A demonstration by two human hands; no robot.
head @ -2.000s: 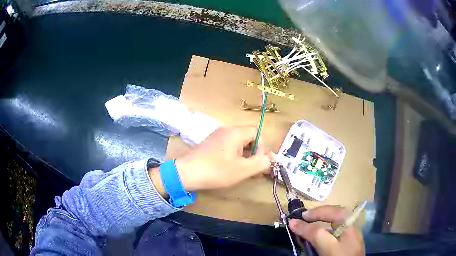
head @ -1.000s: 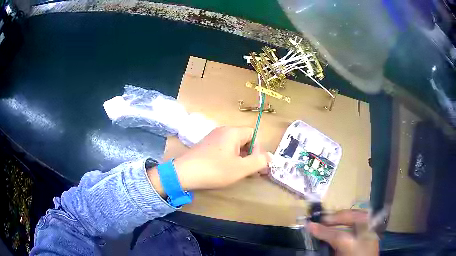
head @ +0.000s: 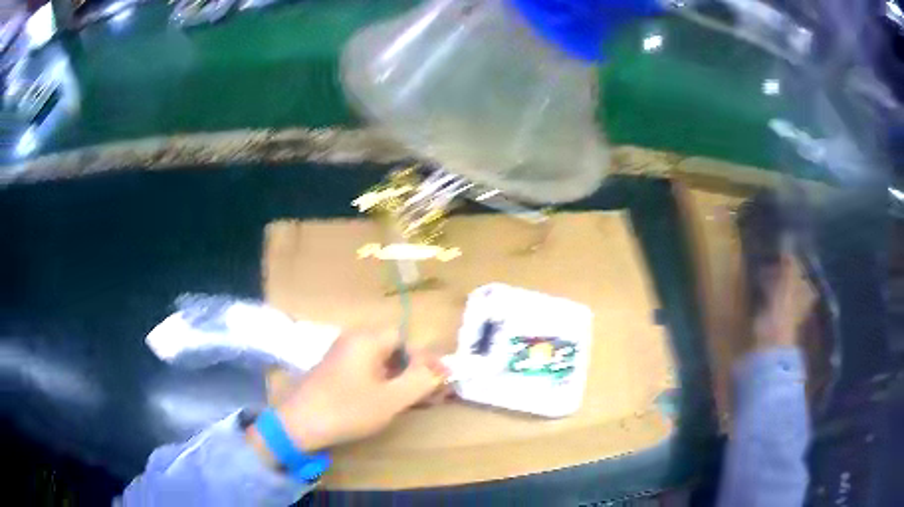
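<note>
The open white power strip housing [head: 573, 347] lies on the cardboard sheet [head: 605, 257], with a green circuit board [head: 541, 358] and a dark block inside. My left hand [head: 367, 381] is at the housing's left edge, fingers closed around the green wire [head: 404, 312], which runs up toward a brass contact strip [head: 408, 253]. My right hand [head: 783, 302] is blurred, far to the right over the cardboard tray, beside a dark object; whether it grips that object cannot be told.
Brass contact strips with white leads [head: 421, 203] are heaped at the cardboard's top edge. A plastic-bagged bundle [head: 233, 332] lies left. The clear extraction hood [head: 496, 109] hangs above the heap. The cardboard tray [head: 712, 297] is right, and the green conveyor [head: 218, 89] runs behind.
The view has tilted up and turned right. My right hand has moved from the housing's lower edge, where it held the black-handled tool, to the right-hand tray. My left hand stays at the housing.
</note>
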